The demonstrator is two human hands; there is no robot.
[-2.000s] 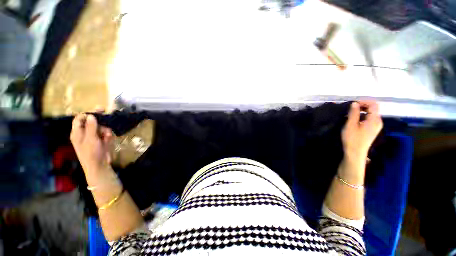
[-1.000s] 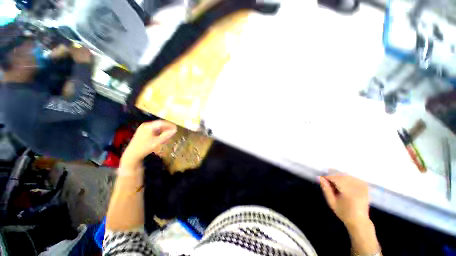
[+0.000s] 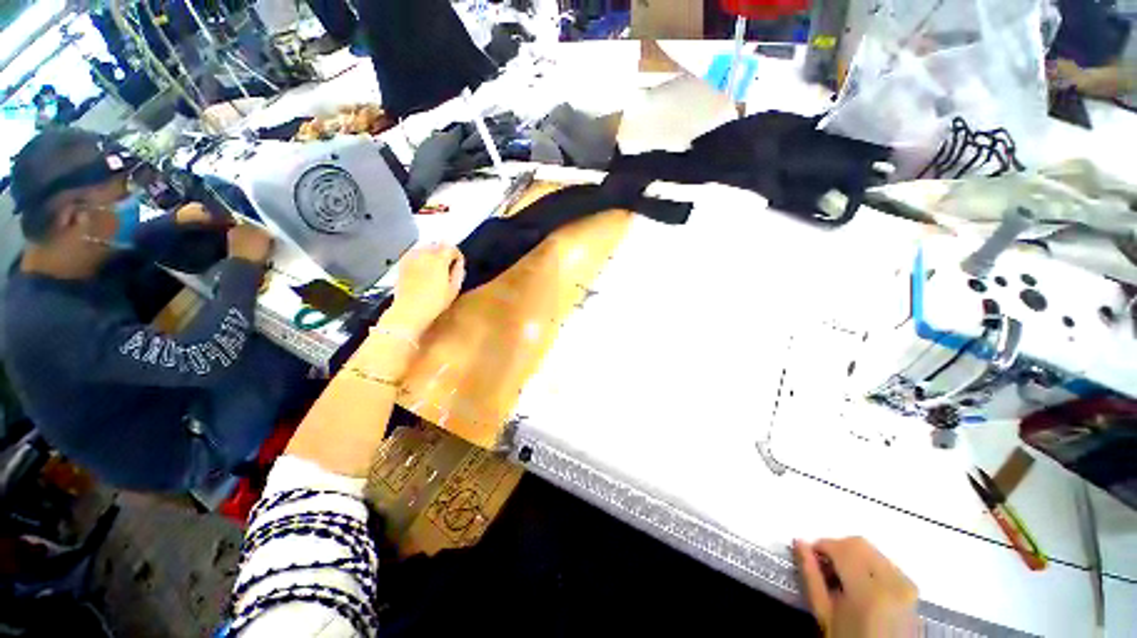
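Note:
My left hand (image 3: 428, 289) is on a long black fabric strip (image 3: 530, 231) along the far left edge of the shiny brown cardboard; its fingers are curled and appear to pinch the strip. My right hand (image 3: 860, 583) is at the table's front edge, partly cut off by the bottom of the picture, fingers curled. A small dark patch shows between thumb and fingers; whether it is held cloth is unclear. A black cloth mass (image 3: 586, 567) hangs below the front edge.
White sewing machine head (image 3: 1035, 293) at right; snips (image 3: 1007, 523) and a thin grey tool (image 3: 1089, 548) near it. Measuring tape (image 3: 661, 514) runs along the front edge. More black pieces (image 3: 786, 156) lie at the back. A person (image 3: 137, 312) works at another machine (image 3: 331, 206) at left.
The view has turned left and lifted. My left hand has moved from the front edge out over the cardboard to the black strip. My right hand stays by the front edge.

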